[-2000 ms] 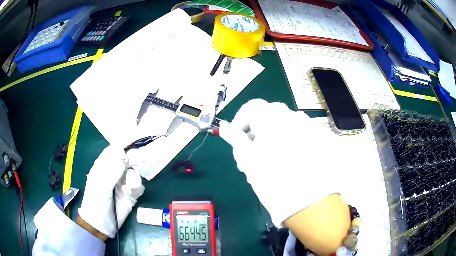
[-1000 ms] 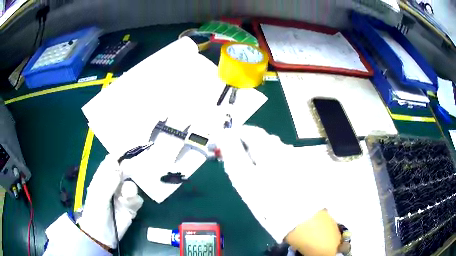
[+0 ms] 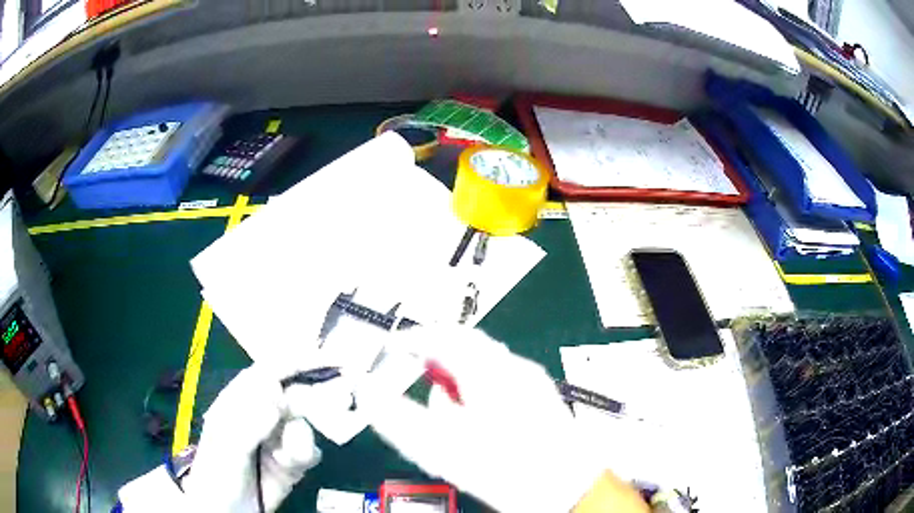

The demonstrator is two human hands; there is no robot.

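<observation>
My left hand (image 3: 263, 441), in a white glove and cut off by the bottom edge, holds a black test lead (image 3: 313, 376) with its tip pointing right. My right hand (image 3: 471, 421), gloved and blurred, holds a red test lead (image 3: 441, 381) just right of the left hand's fingers. Whether anything is held between the hands is too blurred to tell. A digital caliper (image 3: 367, 313) lies on white paper (image 3: 321, 210), its middle hidden by my right hand. A red tachometer (image 3: 419, 490) is cut off at the bottom edge, its reading out of view.
A white-barrelled marker (image 3: 343, 500) lies beside the tachometer. Yellow tape (image 3: 500, 190) stands behind the caliper. A phone (image 3: 677, 304) and a tray of dark parts (image 3: 842, 411) are at right. The power supply (image 3: 35, 326) is at left, a blue box (image 3: 145, 155) at back left.
The view has tilted up, so bench items sit lower. My right hand has moved left towards my left hand. The small black motor seen on the paper's edge is no longer clearly visible.
</observation>
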